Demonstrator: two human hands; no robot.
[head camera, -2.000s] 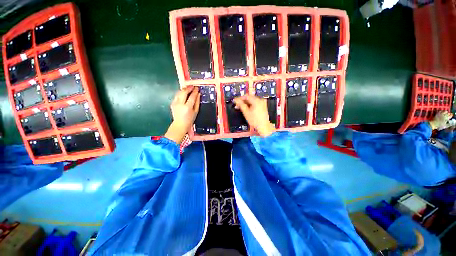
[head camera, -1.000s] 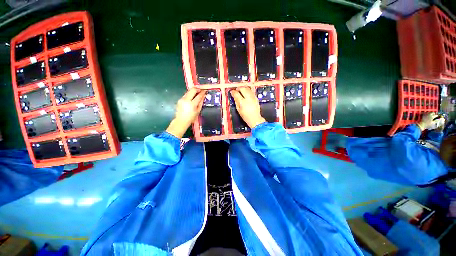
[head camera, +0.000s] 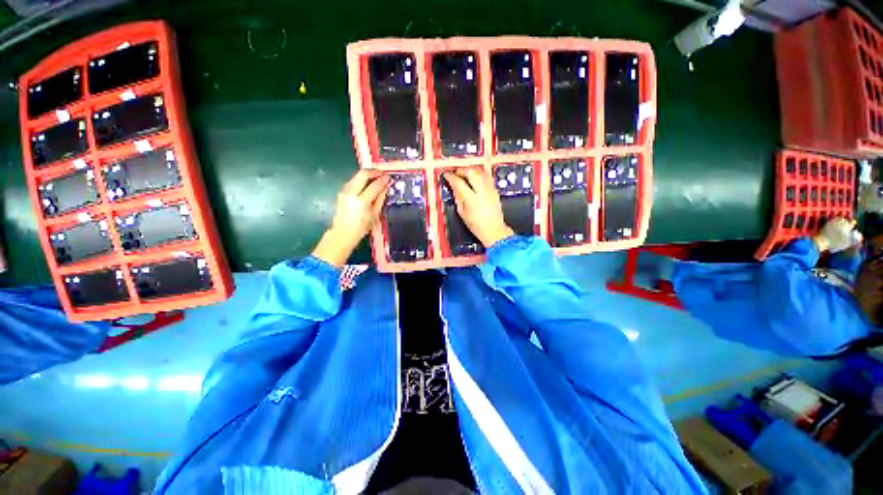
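Note:
A red foam tray (head camera: 502, 160) lies in front of me, with flat black phone housings in its two rows of pockets. My left hand (head camera: 360, 205) is at the tray's near left, its fingertips on the upper left edge of the leftmost near-row phone housing (head camera: 408, 224). My right hand (head camera: 476, 205) lies over the second near-row pocket, fingertips at the upper end of the phone housing (head camera: 458, 232) there and covering part of it. Both housings sit in their pockets. The fingers hide whether either hand grips anything.
A second red foam tray (head camera: 187, 164) with black phone housings lies at the left. At the right are a small-pocket tray (head camera: 780, 215), red stacked trays (head camera: 808, 87) and another worker's hands (head camera: 837, 235). A white-wrapped fixture (head camera: 710, 31) is at the upper right.
Since the oldest frame, my right hand has moved from lower over the second near-row housing to its upper end. Since the middle frame, the hands have barely moved.

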